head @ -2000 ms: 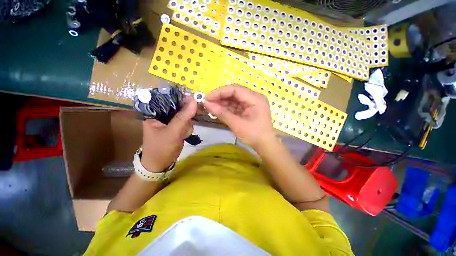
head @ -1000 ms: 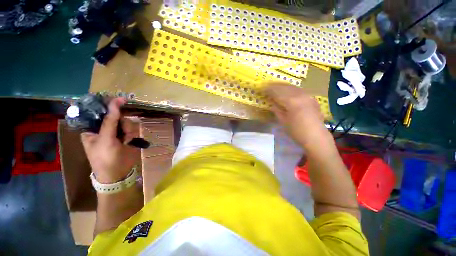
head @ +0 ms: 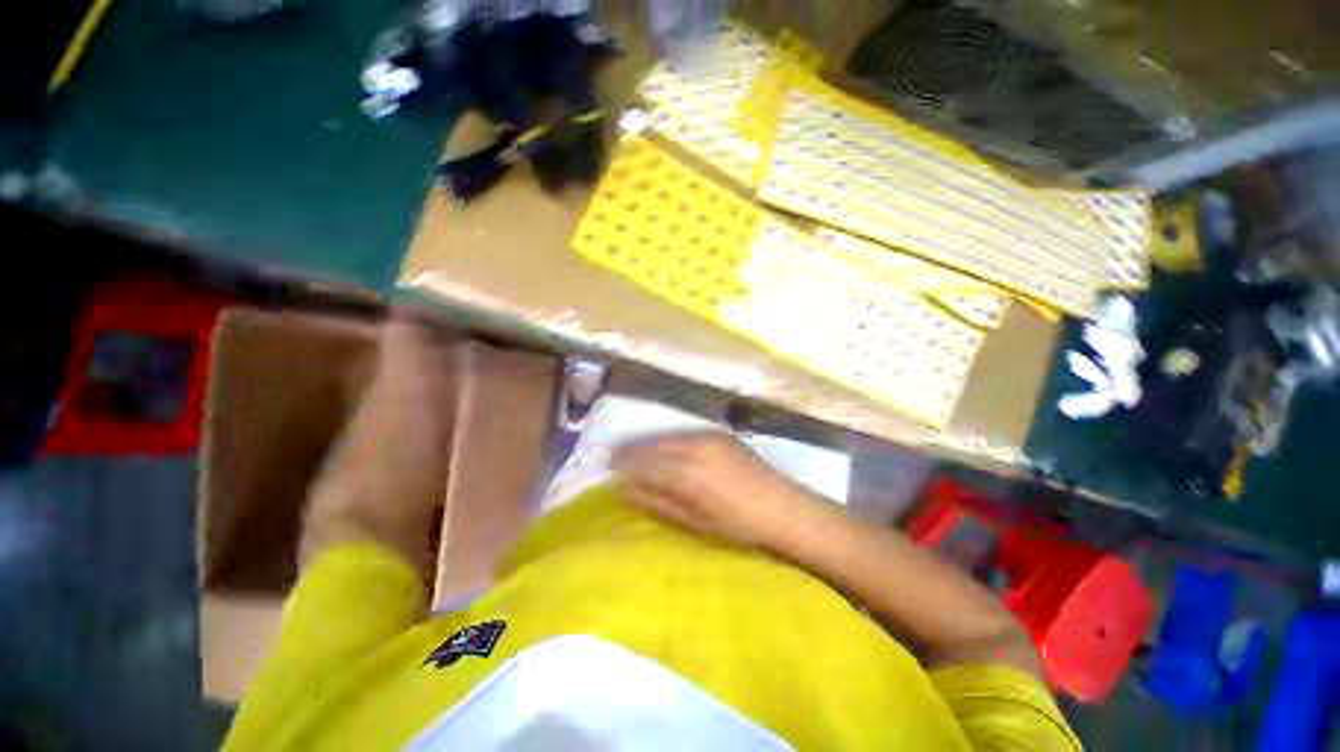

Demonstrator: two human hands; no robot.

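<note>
My left hand (head: 416, 345) is a blur at the bench's front edge, over the open cardboard box (head: 301, 441); its fingers and anything in them cannot be made out. My right hand (head: 683, 478) rests low in front of my yellow shirt, fingers bent and partly hidden; I cannot see whether it holds anything. The nearest yellow sheet (head: 669, 206) lies on flat cardboard, bare with dark dots at its left and covered with white rings at its right. Longer ringed sheets (head: 911, 184) lie behind it. Black wired parts (head: 514, 66) lie in a bundle at the back left.
A white glove (head: 1105, 360) and a yellow tape roll (head: 1176, 235) are on the green bench at right. A dark spiral-patterned item (head: 999, 81) is behind the sheets. Red stools (head: 1095, 624) and blue bins (head: 1193, 639) stand below. A small whitish object (head: 584, 388) shows near the bench edge.
My right hand has come back from the sheets to my front. My left hand has moved to the bench edge above the box; the black bunch it held is no longer visible. The view has shifted.
</note>
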